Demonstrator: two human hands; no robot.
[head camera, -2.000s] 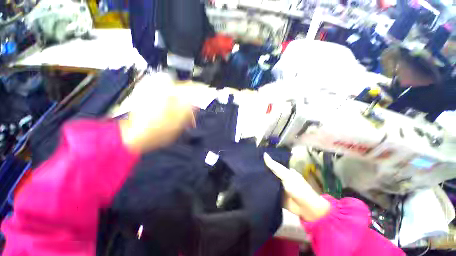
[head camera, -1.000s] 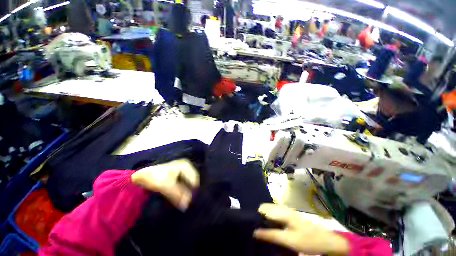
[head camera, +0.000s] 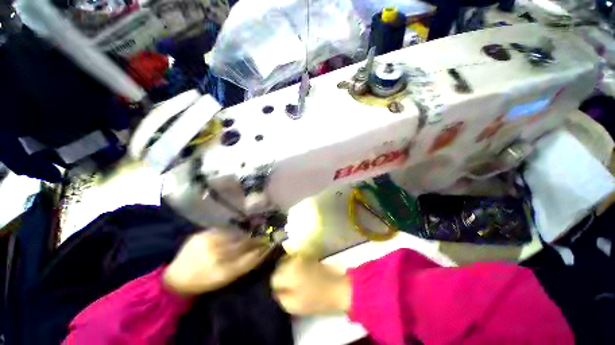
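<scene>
A dark garment piece (head camera: 236, 313) lies under and below my hands and spreads to the left. My left hand (head camera: 216, 259) rests on it beside the needle area, fingers closed on the cloth edge. My right hand (head camera: 307, 283) is just to the right, fingers curled at the cloth's right edge; its fingertips are blurred. The white sewing machine (head camera: 303, 158) with red lettering stands in front of both hands. Its presser foot (head camera: 273, 229) is close to my fingertips; the needle itself cannot be made out.
Yellow-handled snips (head camera: 364, 222) and a green loop (head camera: 398, 205) lie right of the needle area. A black accessory tray (head camera: 472, 219) holds shiny small parts. A white cloth (head camera: 570, 182) is at the right. A dark thread cone (head camera: 388, 32) stands behind the machine, near a clear plastic bag (head camera: 276, 40).
The view has turned toward the machine, which now looks much larger. Both hands and the dark cloth have moved to the needle area, and the hands are closer together.
</scene>
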